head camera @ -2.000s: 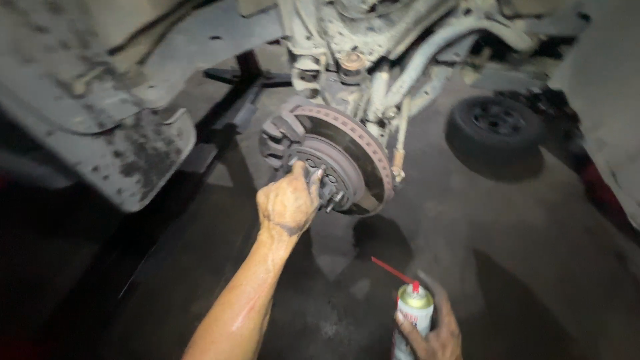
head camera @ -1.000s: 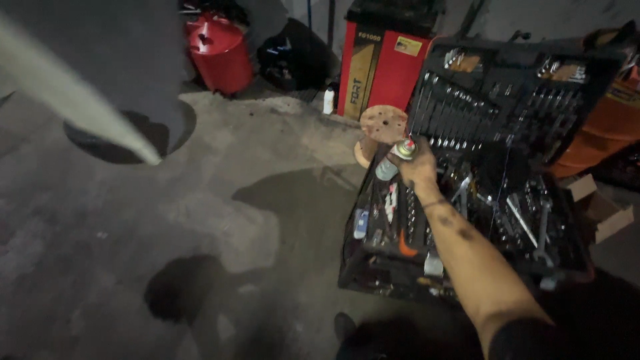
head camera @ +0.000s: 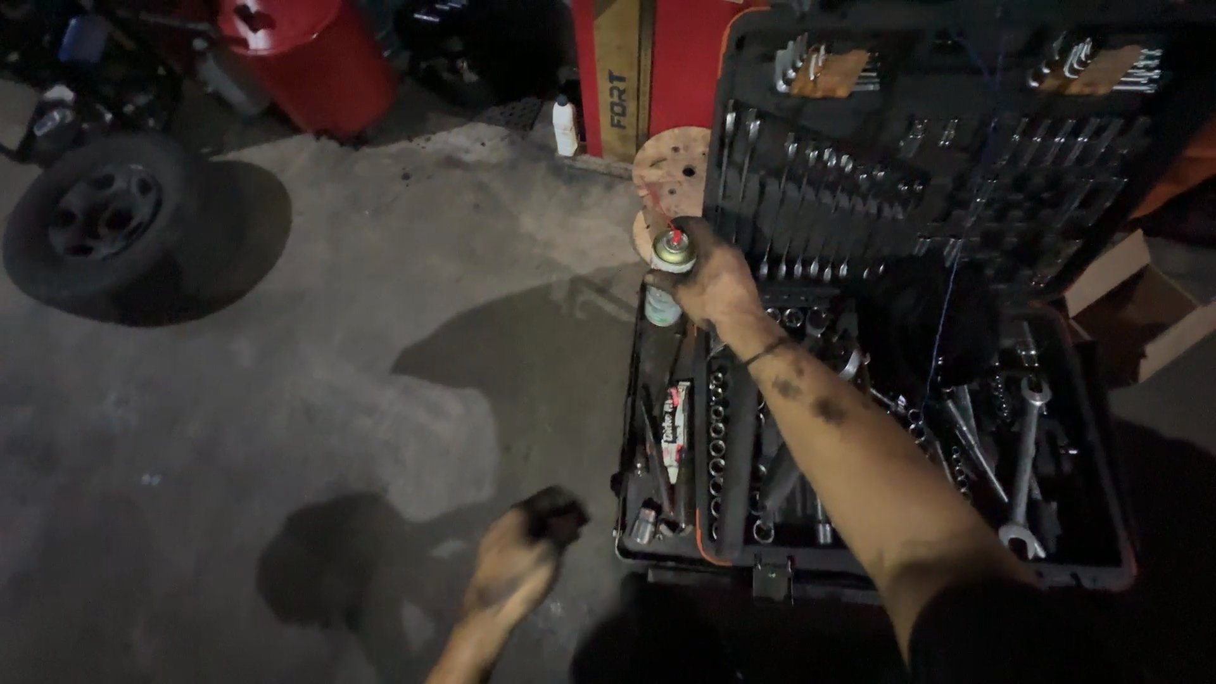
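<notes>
My right hand (head camera: 714, 275) grips an aerosol can (head camera: 673, 249) with a red nozzle, above the back left corner of an open tool case (head camera: 774, 562). My left hand (head camera: 522, 551) is low over the floor, left of the case; it is blurred and dark at the fingers, and I cannot tell whether it holds anything. In the case lie a row of sockets (head camera: 717, 446), a white and red tube (head camera: 674, 432) and a large combination wrench (head camera: 1026, 465). More wrenches (head camera: 826, 209) are held in the raised lid.
A wheel with a tyre (head camera: 103, 223) lies on the floor at the left. Farther back are a red container (head camera: 313, 66), a white bottle (head camera: 565, 126), a red box (head camera: 613, 76) and a wooden spool (head camera: 676, 166). An open cardboard box (head camera: 1130, 304) stands right of the case.
The view has swung from the brake disc to the tool case. My left hand, at the wheel hub two seconds ago, is now near the case. My right hand still holds the can.
</notes>
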